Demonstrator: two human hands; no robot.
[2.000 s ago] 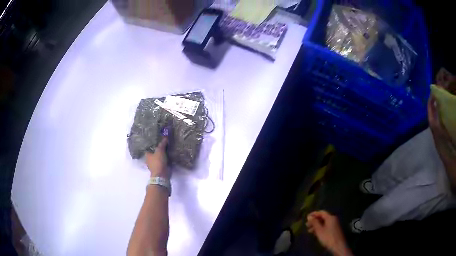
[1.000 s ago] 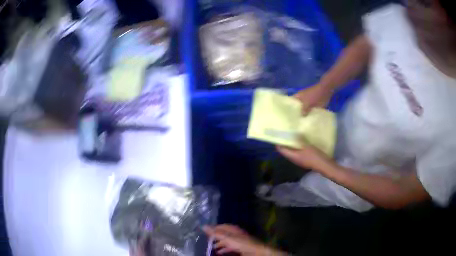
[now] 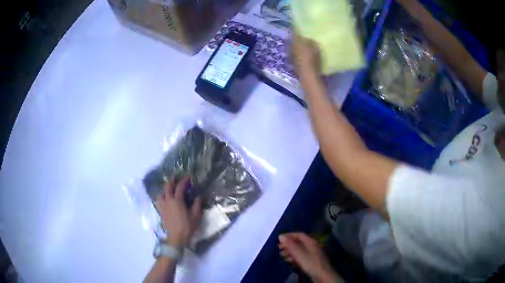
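Observation:
A dark grey-green bagged garment lies tilted on the white table, its clear plastic catching light. A white label shows near its lower edge. A purple sticker is partly hidden beside my fingers. My left hand rests on top of the bag with its fingers spread, a pale band on the wrist. My right hand is beyond the table's right edge, empty, fingers loosely bent, not touching the bag.
A black handheld scanner with lit screen lies beyond the bag, near sticker sheets and a cardboard box. Another person reaches over the table with yellow paper. A blue crate holds bagged garments.
The bag has turned, and its label now lies toward me. My right hand is now apart from the bag. The other person's yellow paper has moved over the far table side.

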